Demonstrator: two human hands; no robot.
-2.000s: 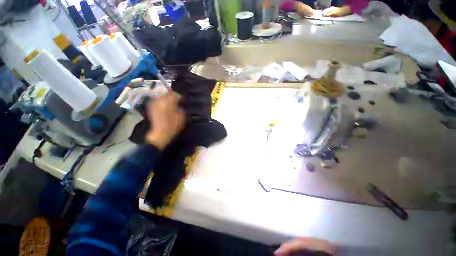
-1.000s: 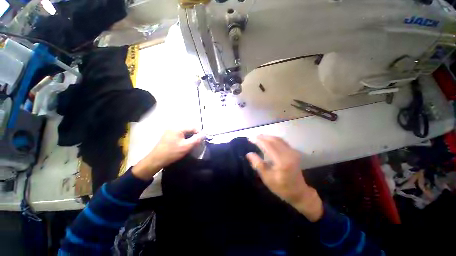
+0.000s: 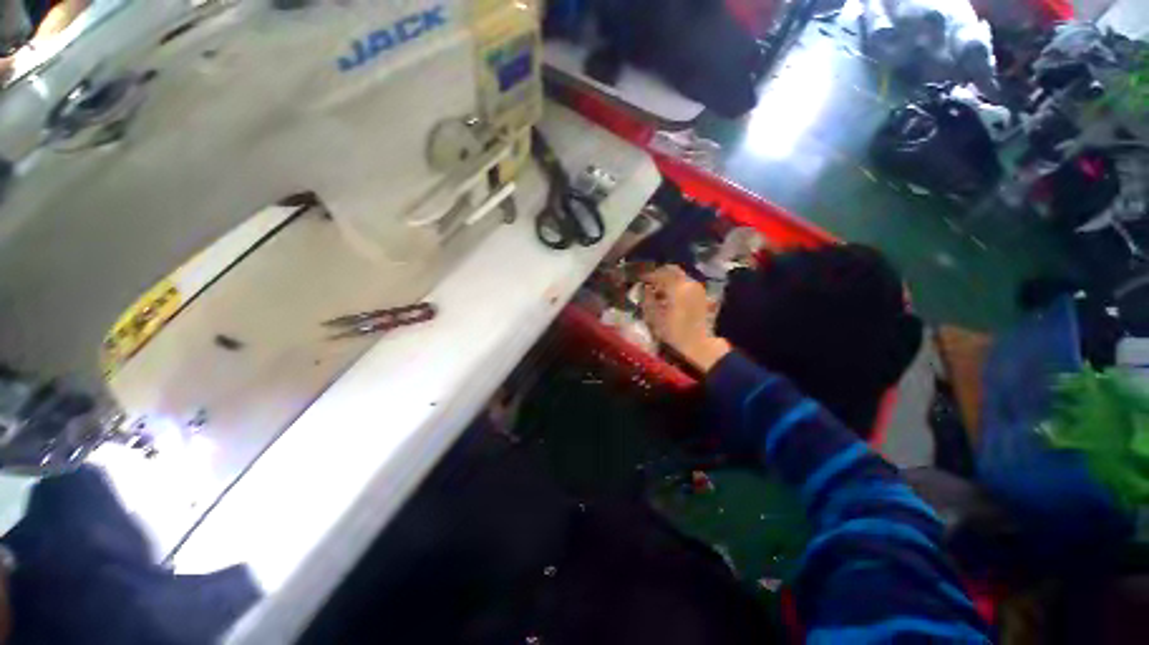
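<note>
Dark cloth [image 3: 88, 548] lies on the white table at the lower left, near the machine's foot. A sliver of my left hand [image 3: 5, 599] shows at the left edge beside this cloth, mostly cut off, so its grip cannot be told. My right hand [image 3: 678, 315] is over the red crate [image 3: 617, 338] of mixed offcuts, its fingers low among the scraps. It is blurred, and whether it holds something cannot be seen. A black cloth heap [image 3: 819, 328] lies just right of my right hand.
The cream JACK machine [image 3: 252, 139] spans the upper left. Snips [image 3: 381, 319] lie on its bed; black-handled scissors [image 3: 570, 221] lie at the table's right end. Beyond are a green floor [image 3: 806, 189], dark piles [image 3: 939, 139], a blue container [image 3: 1040, 403] and bright green material [image 3: 1109, 422].
The view has swung right. My right hand has moved from the dark cloth at the table's front to the red crate. My left hand is now almost out of view at the left.
</note>
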